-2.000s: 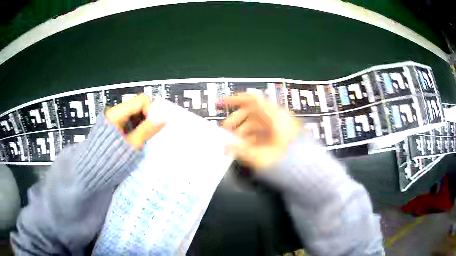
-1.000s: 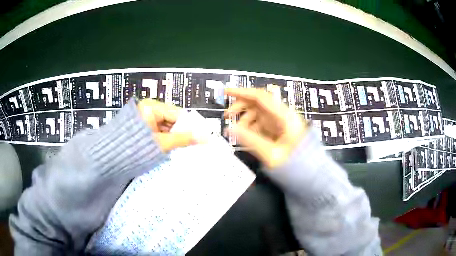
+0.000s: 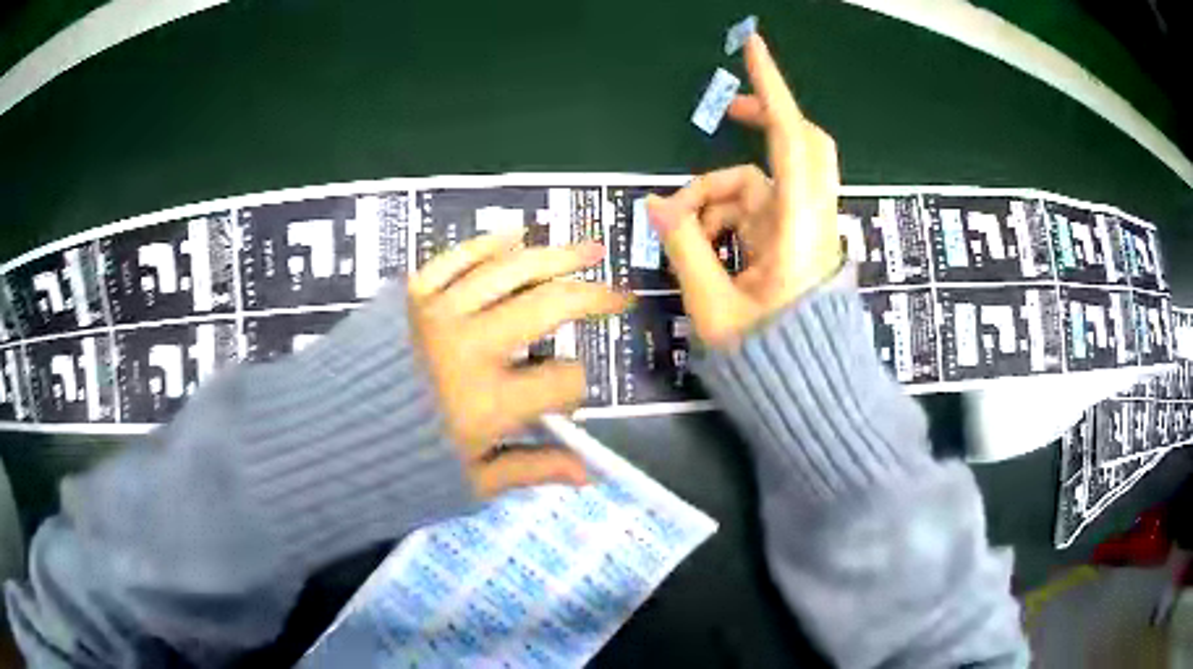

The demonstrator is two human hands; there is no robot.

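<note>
The label strip (image 3: 314, 261) runs left to right in two rows of black labels. My right hand (image 3: 772, 222) is over its upper row, thumb and a finger pinched beside a small blue sticker (image 3: 648, 233) that lies against a label. Two more small stickers hang from its raised fingertips, one at the upper tip (image 3: 741, 34) and one just below (image 3: 716, 102). My left hand (image 3: 504, 340) is spread over the strip, its thumb on the top corner of the sticker sheet (image 3: 510, 562). No item shows pinched in it.
Dark green bench surface (image 3: 393, 98) lies beyond the strip, bounded by a curved white edge. Labels at right carry pale blue patches. A curled white piece (image 3: 1034, 416) and a folded label stack (image 3: 1112, 444) are at the right. A red item (image 3: 1136, 540) is at lower right.
My left hand has opened and spread onto the strip; the sheet has lowered and lies flatter. My right hand's fingers are now raised with stickers showing, its pinch at the upper row.
</note>
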